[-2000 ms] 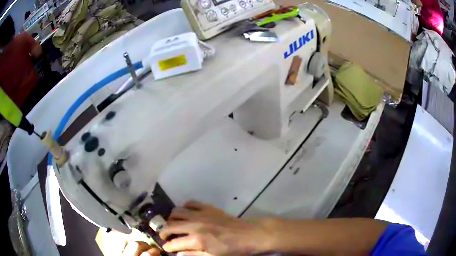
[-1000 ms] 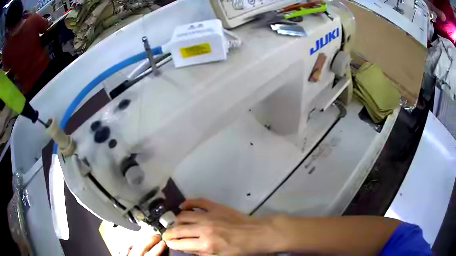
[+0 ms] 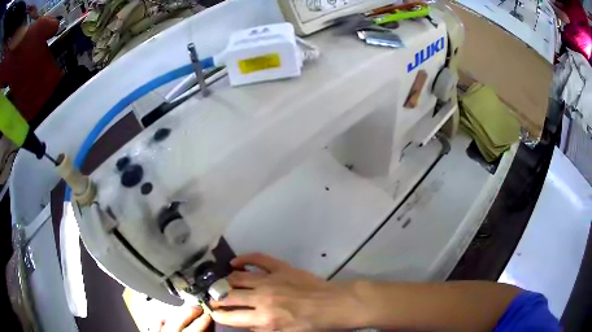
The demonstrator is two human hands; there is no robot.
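The dark panel (image 3: 104, 285) lies under the off-white sewing machine head (image 3: 143, 227), and a dark strip of it also shows right of the head. A pale cream-yellow piece (image 3: 139, 310) lies on it, bright under the lamp. The needle area is mostly hidden by fingers and small metal parts. My right hand (image 3: 276, 299) is low beside the head, fingers bent at the presser area over the dark cloth. My left hand (image 3: 188, 320) is at the bottom edge, largely cut off, with fingertips on the pale piece close to my right fingertips. Any grip is hidden.
The machine arm holds a white box (image 3: 263, 55), a metal tool (image 3: 382, 39), a green-handled tool (image 3: 402, 14) and a control panel (image 3: 324, 11). A yellow-green screwdriver (image 3: 16, 126) stands at left. Folded olive cloth (image 3: 485, 122) lies at right. A person (image 3: 32, 58) is behind at upper left.
The camera view has shifted, so the machine sits further right than at first. Both hands remain at the needle area, with small finger shifts. The pale piece shows slightly further left than one second ago.
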